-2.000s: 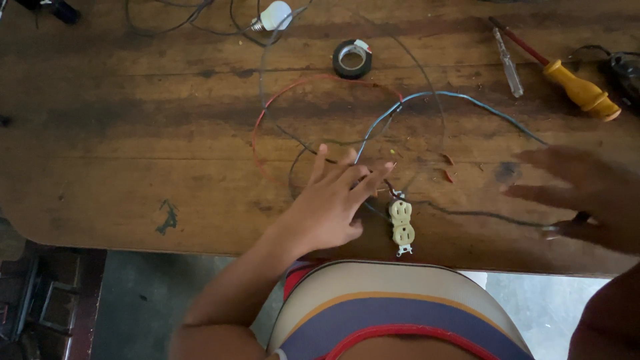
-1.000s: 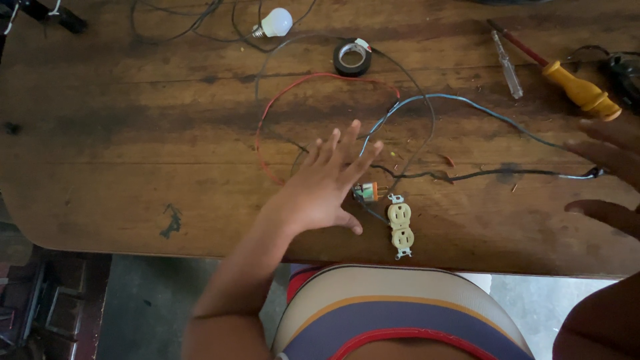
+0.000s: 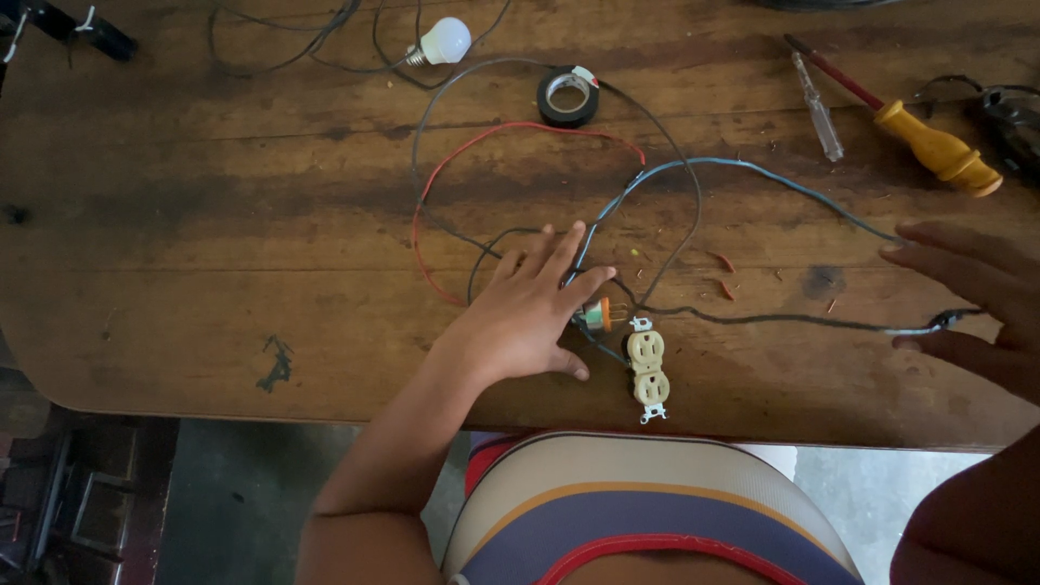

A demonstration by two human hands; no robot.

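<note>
My left hand [image 3: 520,321], fingers apart, lies over wires and beside an electrical plug [image 3: 600,314] with an orange face, partly hidden by the hand. Just right of it a cream duplex outlet [image 3: 649,366] lies on the table. My right hand [image 3: 975,301], fingers spread, is at the right edge, near the ends of a blue wire [image 3: 751,166] and a black wire [image 3: 772,318]; whether it touches them is unclear. A red wire [image 3: 421,211] curves beyond my left hand. A grey cable [image 3: 415,146] loops around the middle.
A roll of black electrical tape [image 3: 543,101] and a light bulb [image 3: 448,41] lie at the back. At the right are a clear tester screwdriver [image 3: 819,114] and a yellow-handled screwdriver [image 3: 934,150]. Red insulation scraps [image 3: 725,290] lie on the wooden table [image 3: 162,325], whose near edge borders my body.
The plug showed less two seconds ago, under my left hand. My right hand moved right and away from the outlet, then came back somewhat toward the black wire's end.
</note>
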